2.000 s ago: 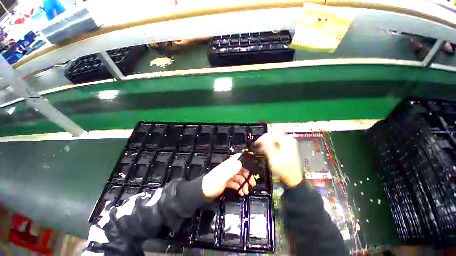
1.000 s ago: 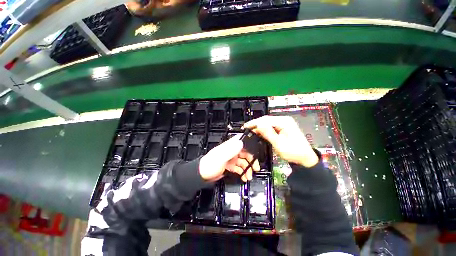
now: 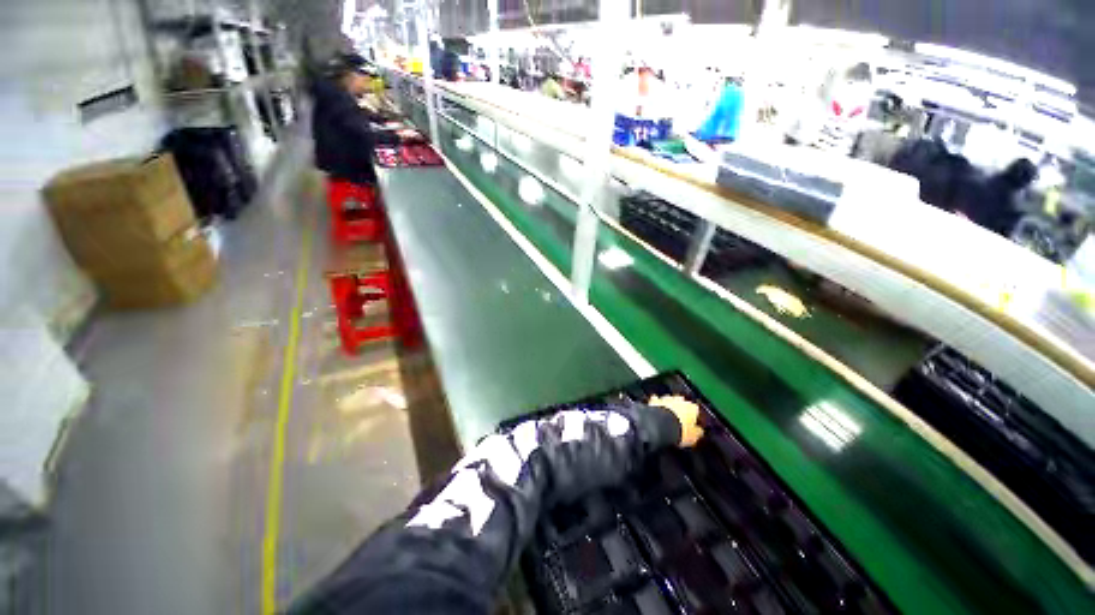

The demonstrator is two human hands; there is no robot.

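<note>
The black blister tray (image 3: 720, 529) lies on the green bench at the lower middle, with rows of rectangular pockets. Its lower part is cut off by the picture's edge. My left hand (image 3: 683, 421) is at the tray's far edge, with the sleeve reaching in from the lower left. The hand is small and blurred, and its fingers are mostly hidden; whether it holds the tray or a part cannot be told. My right hand is not in view.
A green belt (image 3: 769, 421) runs along the bench's right side below a white shelf. Red stools (image 3: 364, 310) stand left of the bench. A person (image 3: 342, 120) is at its far end. Cardboard boxes (image 3: 132, 228) stand at the left.
The view has swung left along the bench. My left hand has moved from the small black part to the tray's far edge. My right hand has left the picture.
</note>
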